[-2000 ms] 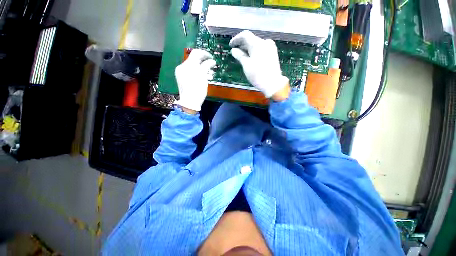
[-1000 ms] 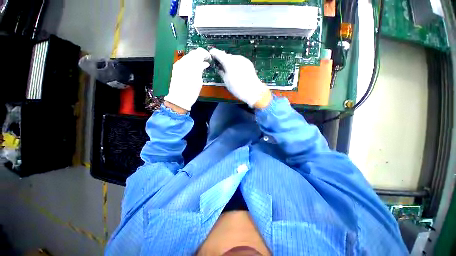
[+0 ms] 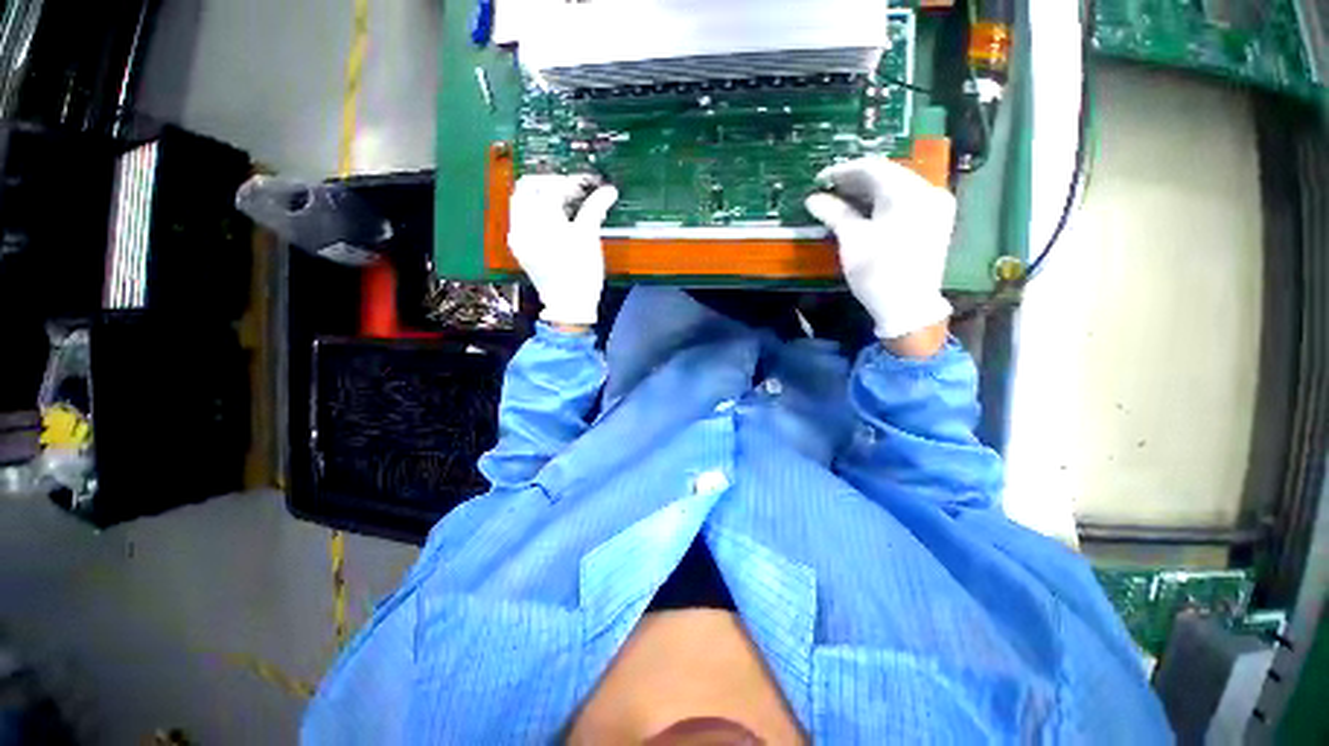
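Note:
The green circuit board [image 3: 685,168] lies in the orange-brown fixture [image 3: 700,258]. A long silver-white heatsink [image 3: 700,44] spans its far part. My left hand [image 3: 558,248], in a white glove, is at the board's near left corner. Its thumb and fingers curl over the edge, with something small and dark beside the fingertips; I cannot tell if it is held. My right hand [image 3: 892,245], also white-gloved, is at the near right corner with its fingers bent. I cannot tell if its fingertips hold anything.
The black parts tray [image 3: 401,423] is at the left, with shiny metal pieces [image 3: 469,303] and a red item [image 3: 379,299] above it. The driver's orange part [image 3: 990,47] shows right of the board. A black cord [image 3: 1081,161] runs along the right side. Another green board [image 3: 1202,32] is far right.
My right hand has moved away from my left hand to the board's right corner. My left hand has shifted slightly right and down. In the picture, the board has moved up and left.

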